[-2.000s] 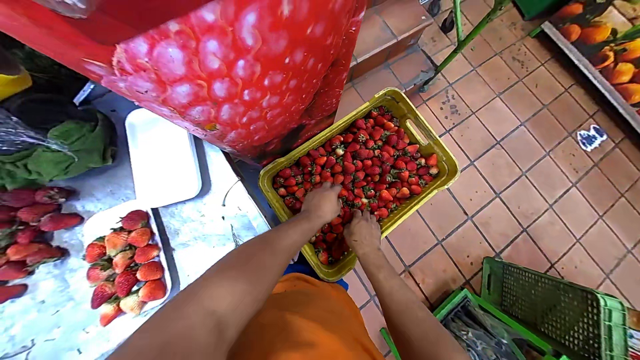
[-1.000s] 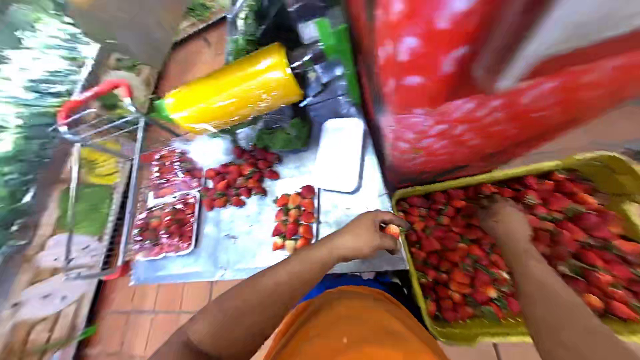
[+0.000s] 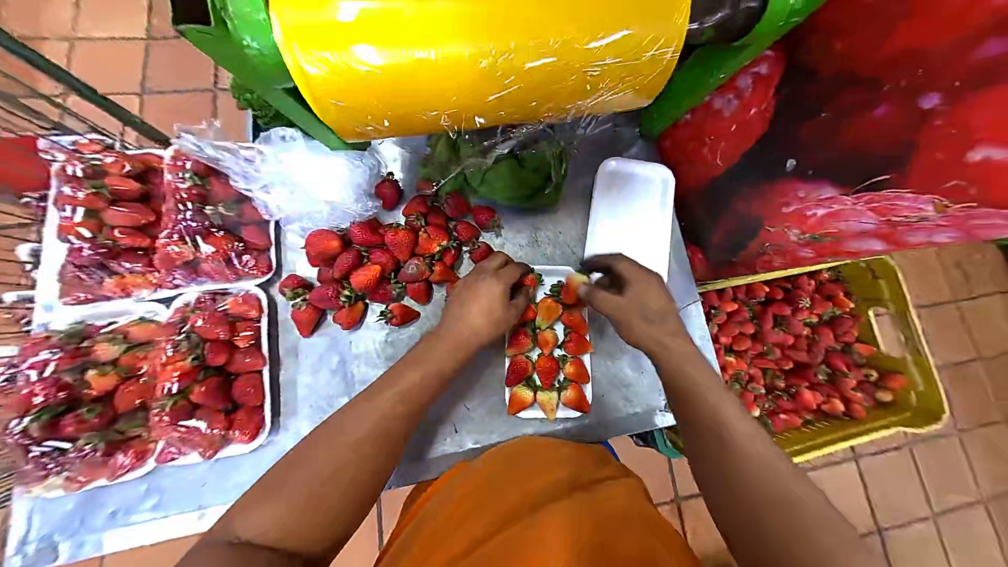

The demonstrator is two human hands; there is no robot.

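Note:
A white foam tray (image 3: 565, 402) on the metal table holds rows of strawberries (image 3: 547, 370). At the tray's upper right, my right hand (image 3: 630, 299) has thumb and fingers on a pale-tipped strawberry (image 3: 574, 288). My left hand (image 3: 490, 299) is at the upper left edge, its fingertips beside a strawberry (image 3: 531, 279); whether it grips one is hidden. Loose strawberries (image 3: 366, 277) lie in a pile left of that hand. Just behind my right hand lies a bare white foam tray (image 3: 632, 206). A yellow plastic crate (image 3: 917, 354) full of strawberries stands at the right.
Film-wrapped strawberry trays (image 3: 213, 378) cover the table's left part. A large yellow roll (image 3: 480, 63) in a green holder spans the back, with crumpled clear film (image 3: 319, 177) and green leaves (image 3: 520, 177) below it. A berry-printed banner (image 3: 850, 118) hangs at the back right.
Both hands have left the yellow crate area and are now at the tray on the table. More strawberries lie on that tray than before. The view has swung left.

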